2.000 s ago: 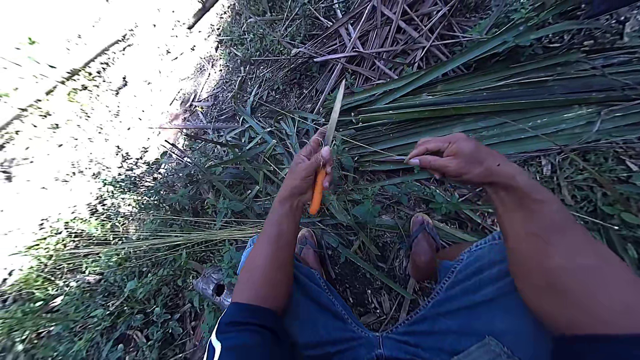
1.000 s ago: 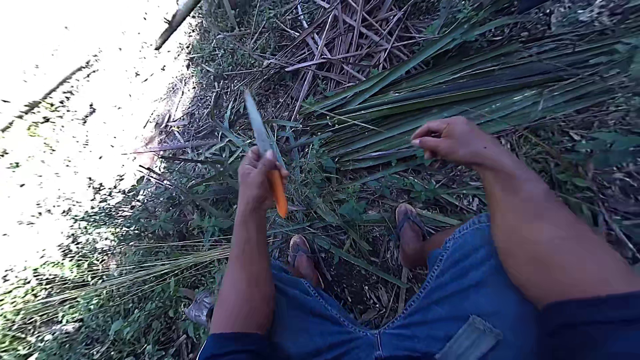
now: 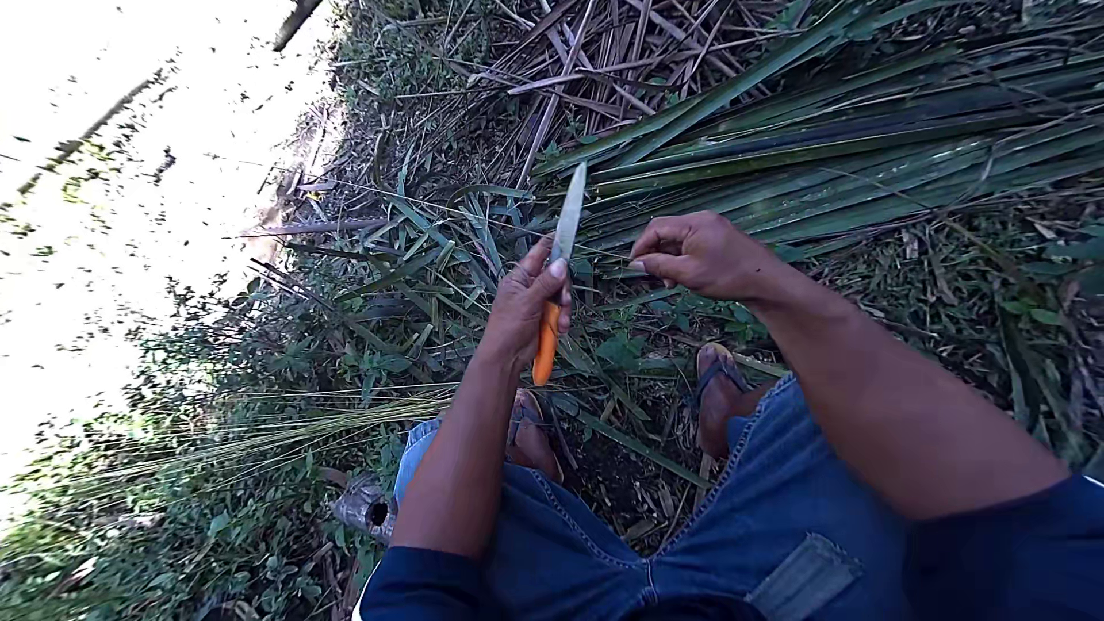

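Note:
A knife with a pale metal blade [image 3: 569,216] and an orange handle [image 3: 546,345] is held in my left hand [image 3: 524,310], its blade pointing up and away from me. My right hand [image 3: 694,257] is a short way to the right, thumb and forefinger pinched on what looks like a thin leaf strand [image 3: 611,255] that runs toward the blade. Whether the strand touches the knife is hard to tell. Long green palm-like leaves [image 3: 776,181] lie on the ground just beyond my right hand.
Dry brown leaf strips [image 3: 630,52] are heaped at the top. A bundle of thin yellow-green strands [image 3: 345,423] lies at the lower left, near a hollow grey piece [image 3: 366,511]. My sandalled feet [image 3: 720,397] stand among cut leaves and low plants. Bright ground is at the left.
One second ago my hands were farther apart. My left hand has moved right with the knife, and my right hand has moved left toward it.

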